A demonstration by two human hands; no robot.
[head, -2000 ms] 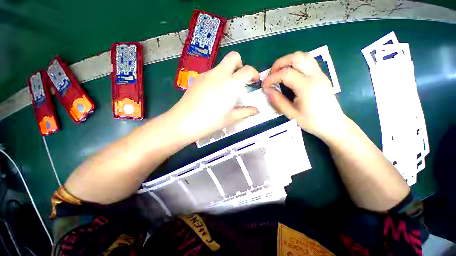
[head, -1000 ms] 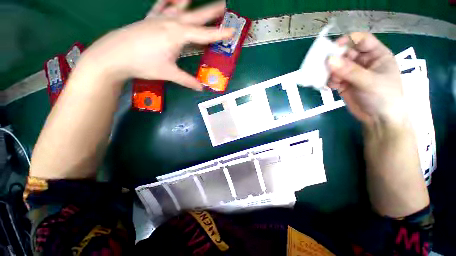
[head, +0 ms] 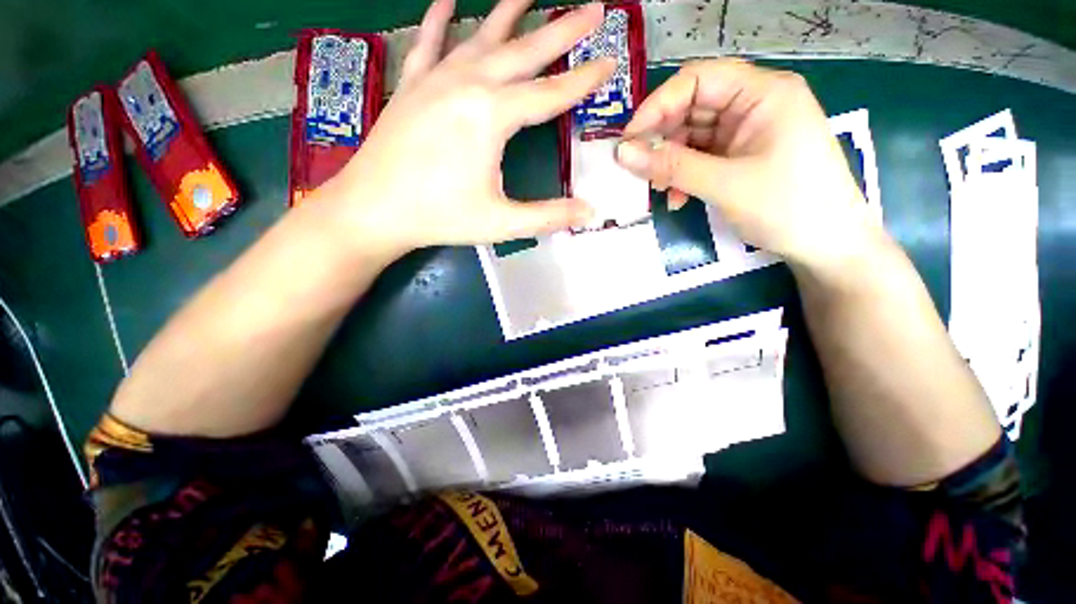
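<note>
A red unit (head: 604,71) stands lengthwise in front of me, its patterned upper part showing and its lower part covered by a pale adhesive label (head: 610,186). My left hand (head: 472,130) is spread over the unit's left side, fingers near its upper part and thumb at the label's lower left corner. My right hand (head: 749,153) pinches the label's upper right edge at the unit. A partly used label strip (head: 531,287) lies just below, partly under the unit and my right hand. It has greyish labels and open green windows.
A stack of label strips (head: 507,439) lies nearest my body. Waste strips (head: 994,266) are piled at the far right. Waiting red units (head: 177,148) with orange ends lie at the left, one partly behind my left arm. A worn pale rail (head: 755,28) crosses behind. Cables run at far left.
My right hand has brought the label leftward from above the strip onto the red unit. The unit has moved right, its orange part now covered. My left hand has moved right with it.
</note>
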